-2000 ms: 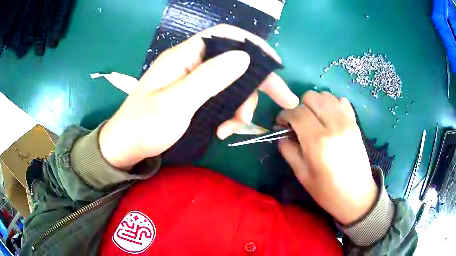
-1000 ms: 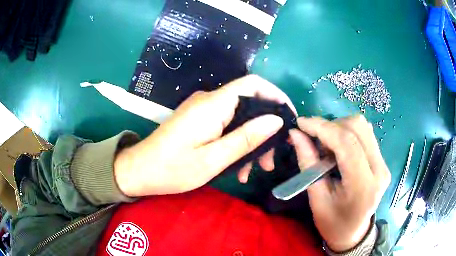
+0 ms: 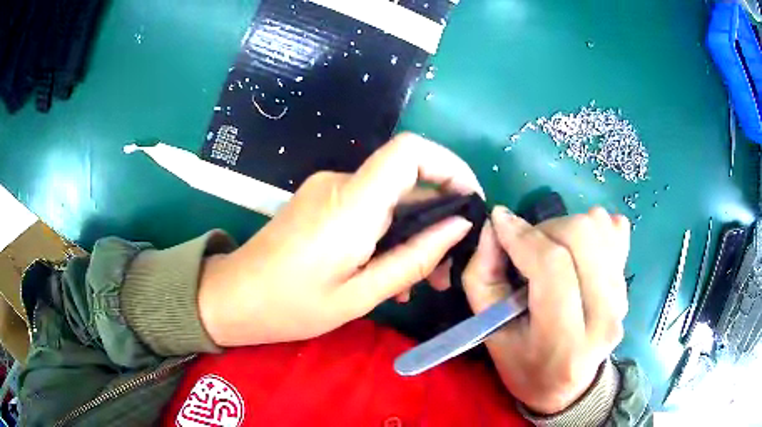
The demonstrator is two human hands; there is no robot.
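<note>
My left hand [image 3: 326,250] holds black strips [image 3: 430,218] between thumb and fingers, in front of my red top. My right hand [image 3: 556,296] meets the strips' right end with thumb and index fingertips. The same hand holds silver tweezers [image 3: 459,335] in its palm, with the broad rear end pointing down-left. The tweezer tips and anything pinched at the fingertips are hidden or too small to tell. A black piece [image 3: 541,207] shows just behind my right fingers. Other dark material lies below my hands, mostly hidden.
A heap of tiny metal parts [image 3: 597,142] lies at right. A black sheet [image 3: 317,83] speckled with parts lies behind my hands, with a white strip [image 3: 213,178] along its near edge. Black strips [image 3: 42,50] lie far left, a blue tray [image 3: 739,58] upper right, thin tools [image 3: 673,283] right.
My left hand has turned and come down off the black sheet with the strips. My right fingertips have met the strips' end. The tweezers have swung round, rear end now down-left.
</note>
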